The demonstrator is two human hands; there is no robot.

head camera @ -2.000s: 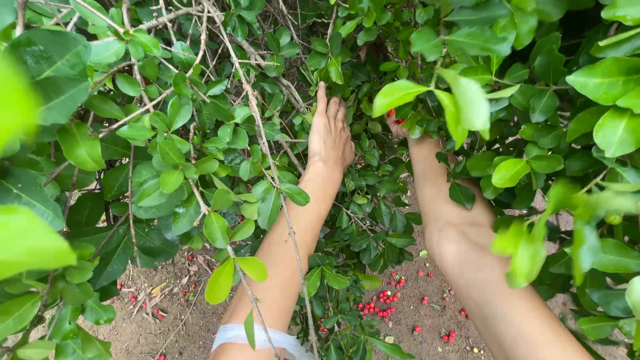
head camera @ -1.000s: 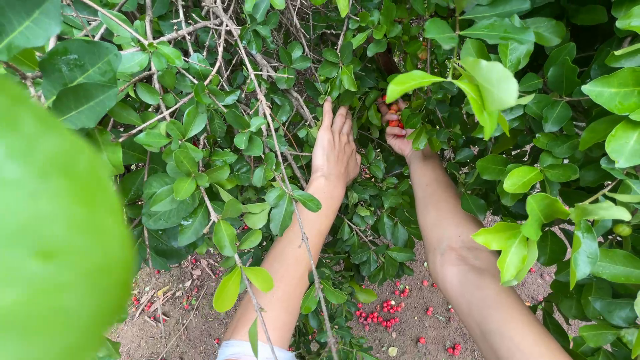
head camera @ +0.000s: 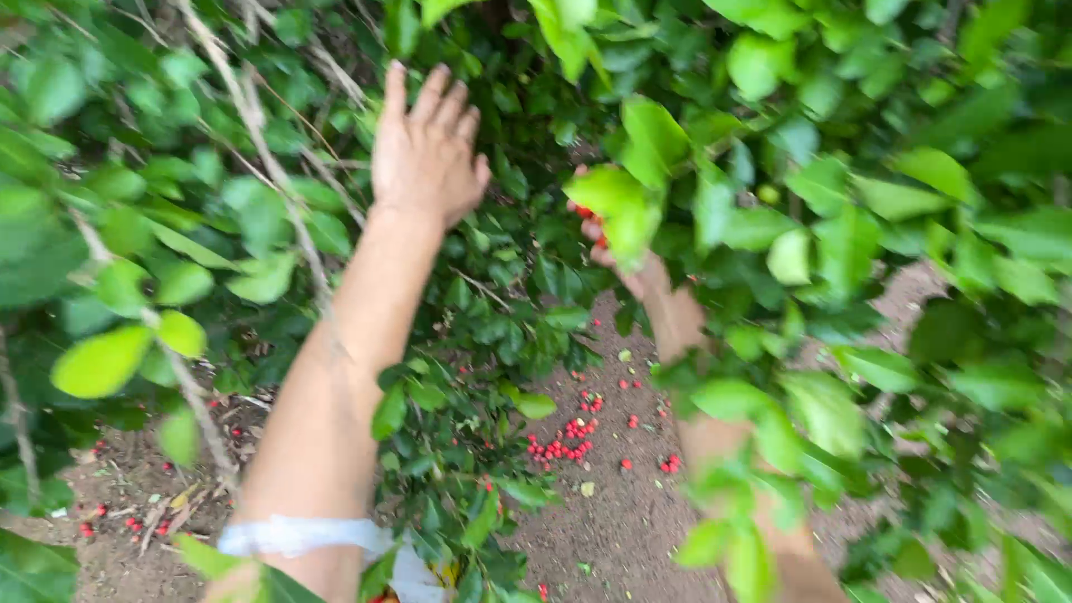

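Observation:
My left hand (head camera: 429, 151) is spread among the leaves at upper centre-left, back toward the camera, with nothing seen in it. A white plastic bag (head camera: 414, 569) hangs by a loop round my left forearm; something red and yellow shows in it. My right hand (head camera: 615, 243) is turned palm up right of centre, partly behind bright leaves, with several red berries (head camera: 601, 241) in its curled fingers. Both arms reach into a green leafy bush (head camera: 511, 268). The picture is blurred, and the right fingertips are partly hidden.
Red berries (head camera: 563, 448) lie in a cluster on the bare brown soil (head camera: 603, 528) below, with more at lower left. A thin bare branch (head camera: 268, 159) crosses in front at left. Leafy twigs (head camera: 754, 419) cover part of my right forearm.
My left hand's fingers have spread apart, and its thumb now shows. My right hand has moved lower and farther from my left hand, still with red berries. The view has shifted and blurred.

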